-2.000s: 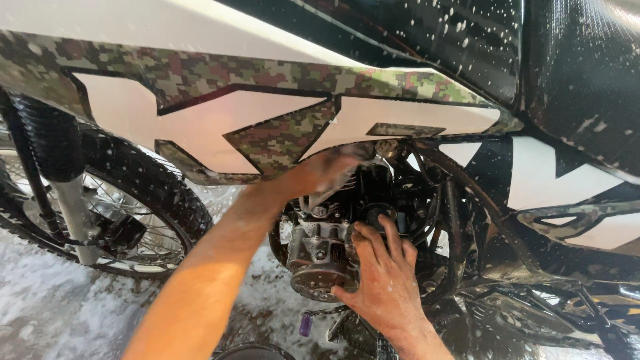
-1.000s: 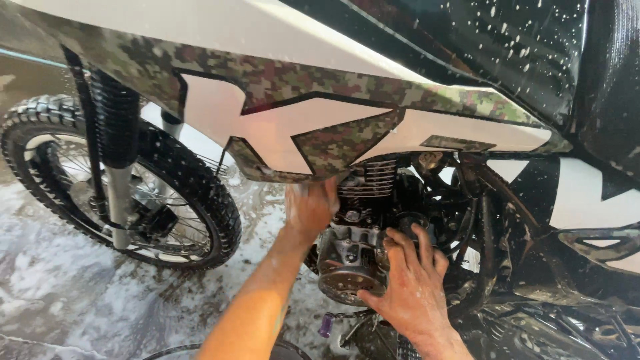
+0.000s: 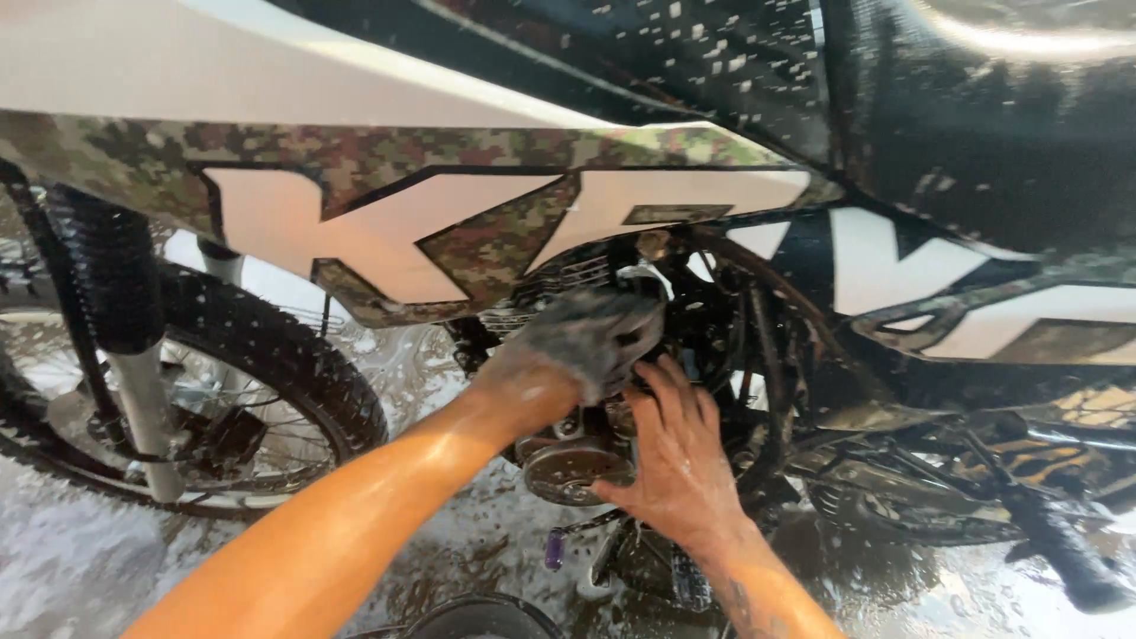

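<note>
A wet, soapy motorcycle engine [image 3: 577,466] shows below a camouflage-pattern side panel [image 3: 497,232]. In front of its finned cylinder [image 3: 557,277], my left hand [image 3: 541,382] grips a dark grey cloth [image 3: 599,333], somewhat blurred by motion. The cloth covers part of the cylinder and most of my left fingers. Just to the right and lower, my right hand [image 3: 679,448] rests with spread fingers on the engine, its thumb by the round engine cover [image 3: 568,470]. It holds nothing that I can see.
The front wheel [image 3: 293,373] and fork [image 3: 142,408] stand at the left. A purple-tipped foot lever [image 3: 555,548] juts out below the engine. A dark round container's rim [image 3: 484,603] shows at the bottom. Foam and water cover the ground [image 3: 80,550]; a rubber footpeg [image 3: 1069,550] is at right.
My left hand has moved from the front edge of the engine to over the cylinder, with the cloth now plainly in view. My right hand stays on the engine. The view has shifted.
</note>
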